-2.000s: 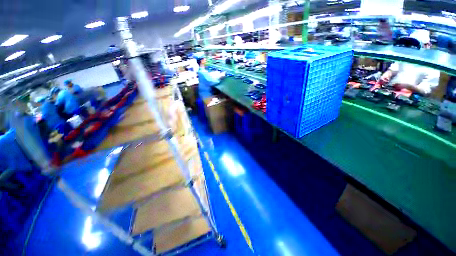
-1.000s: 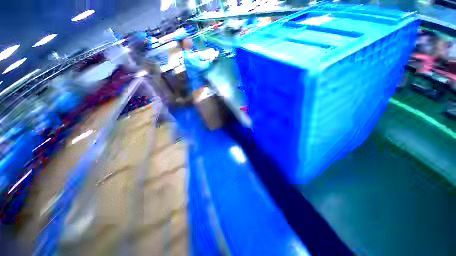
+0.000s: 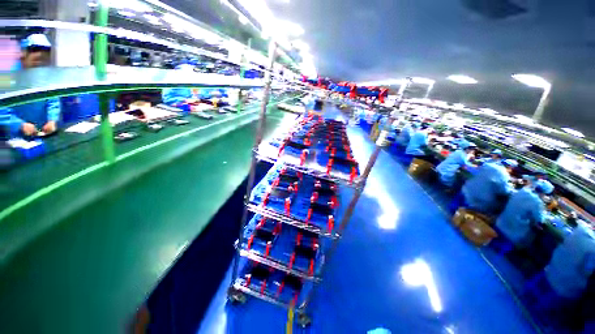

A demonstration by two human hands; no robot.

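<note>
No hand of mine is clearly in view; a small pale-blue patch at the bottom edge cannot be made out. Nearest in front stands a chrome wire rack with several levels. Its shelves hold rows of dark-screened handheld devices with red spring clamps sticking out at their sides. More red clamps show on the top level at the back. The rack stands on the blue floor beside the green bench.
The long green bench runs along the left, with a green post and parts beyond the green line. A worker's hands are at the far left. Seated workers in light blue smocks and a cardboard box are on the right.
The view has swung round. The large blue crate and the rack with bare cardboard shelves have left the picture; a rack filled with clamped devices is now in front, and the bench is at left.
</note>
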